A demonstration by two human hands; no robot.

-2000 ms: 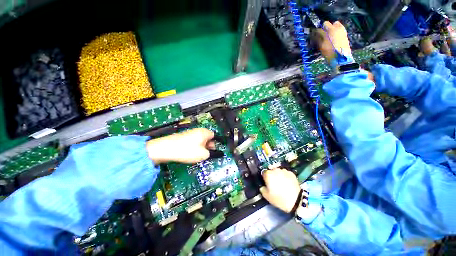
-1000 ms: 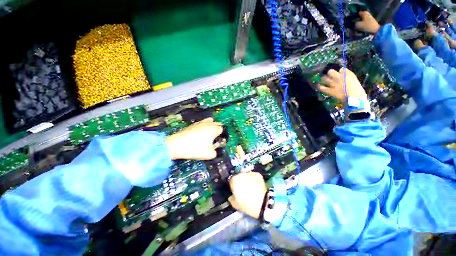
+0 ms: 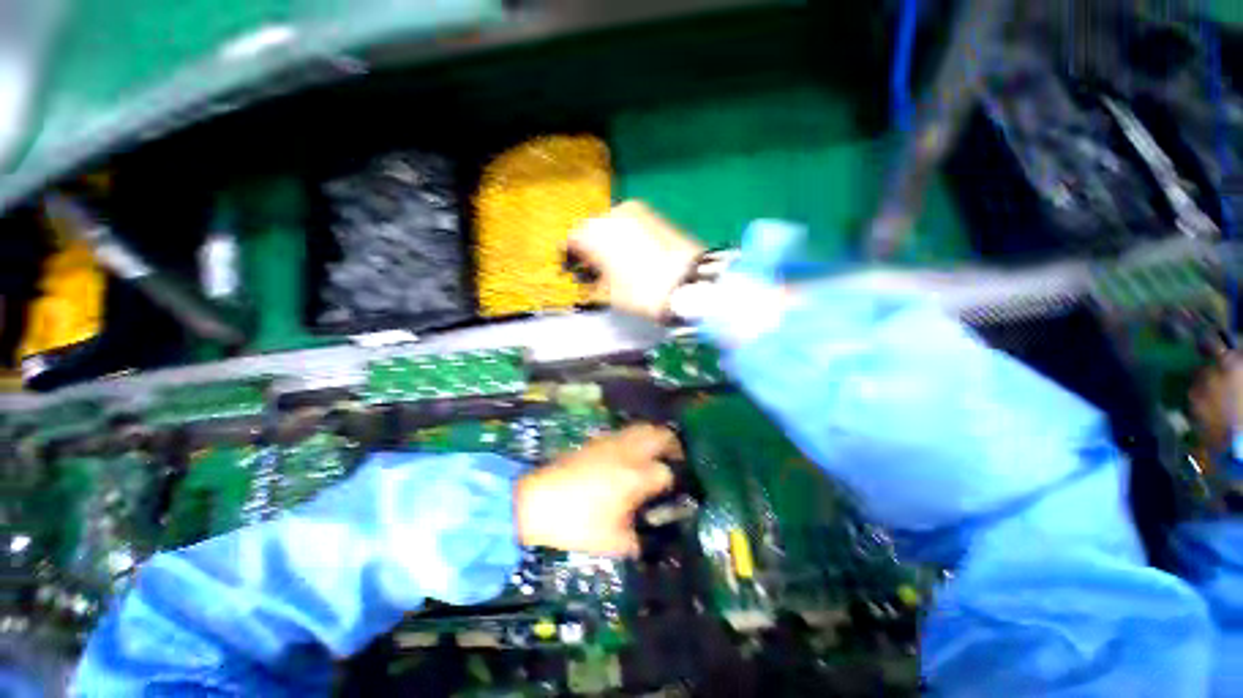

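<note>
The picture is blurred. My right hand (image 3: 638, 259), with a dark beaded bracelet, reaches over the right edge of the heaped yellow components (image 3: 525, 225). Its dark-covered fingertips are at the heap; whether they hold a piece cannot be told. My left hand (image 3: 597, 494) is curled over the gap between two green circuit boards, with dark fingertips beside a pale metallic clamp (image 3: 668, 516). Whether it grips the clamp cannot be told. The right-hand circuit board (image 3: 763, 477) has an upright yellow block (image 3: 742, 555). The left-hand board (image 3: 579, 580) is partly hidden by my left sleeve.
A bin of grey components (image 3: 391, 246) stands left of the yellow ones. A metal rail (image 3: 273, 361) runs between shelf and carriers. A slanted post (image 3: 934, 137) stands at right. Another yellow heap (image 3: 66, 293) is at far left. Another person's hand (image 3: 1213, 402) shows at the right edge.
My right hand has left the boards' near edge and moved up to the yellow components. My left hand stays by the clamp between the boards. The view has shifted left.
</note>
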